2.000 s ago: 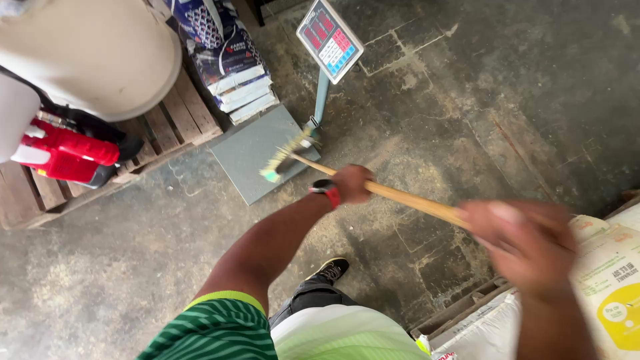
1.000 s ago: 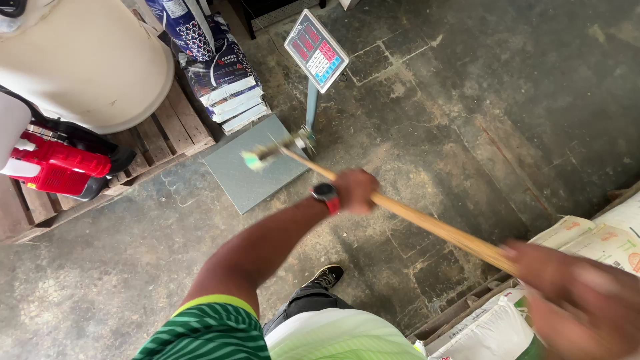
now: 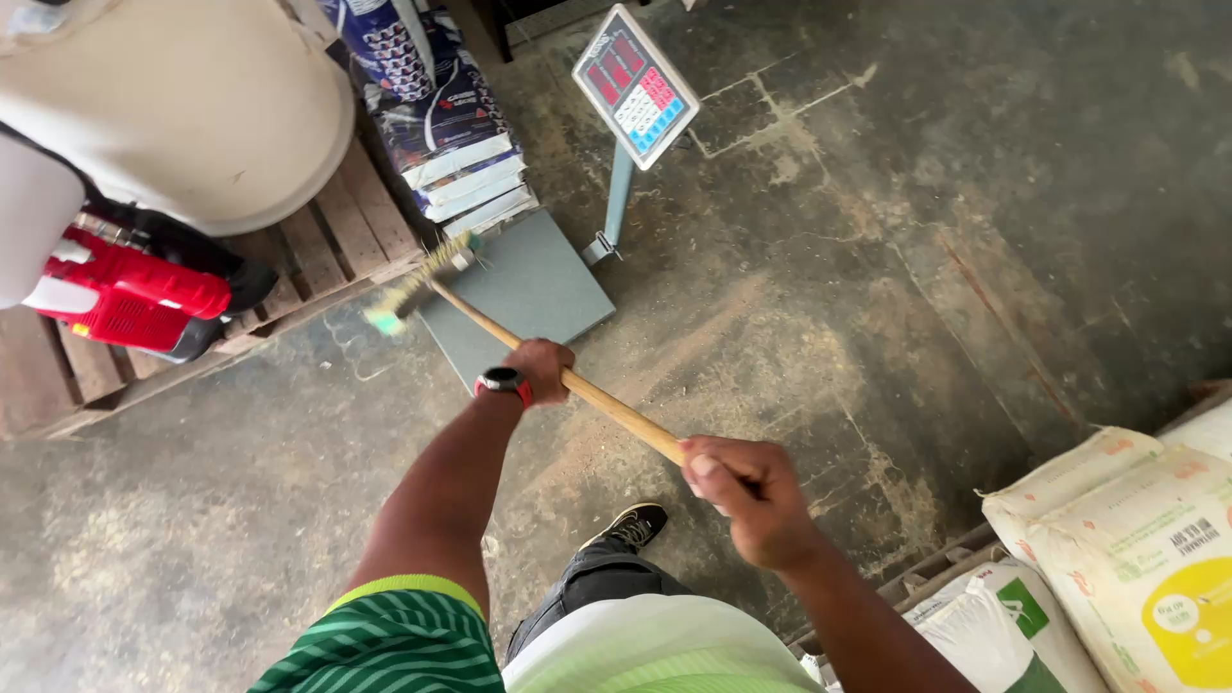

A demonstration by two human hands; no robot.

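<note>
My left hand (image 3: 541,372), with a red-strapped watch at the wrist, grips the wooden handle of a push broom (image 3: 621,412) near its middle. Around the upper end of the same handle closes my right hand (image 3: 746,491), nearer my body. The broom's bristled head (image 3: 423,282), blurred, is over the left edge of the grey platform of a floor scale (image 3: 525,298), beside the pallet edge. Whether the bristles touch the platform I cannot tell. The scale's display and keypad (image 3: 636,87) stand on a tilted post behind the platform.
A wooden pallet (image 3: 361,217) at the left holds a large cream tank (image 3: 183,106) and a red power tool or sprayer (image 3: 140,289). Stacked printed bags (image 3: 443,115) adjoin the scale. Filled sacks (image 3: 1136,539) lie at the lower right. Dust streaks the concrete floor (image 3: 712,337).
The broom head has moved left across the scale platform to its left edge. My right hand has come in from the right, nearer my left hand. Both hands still hold the handle.
</note>
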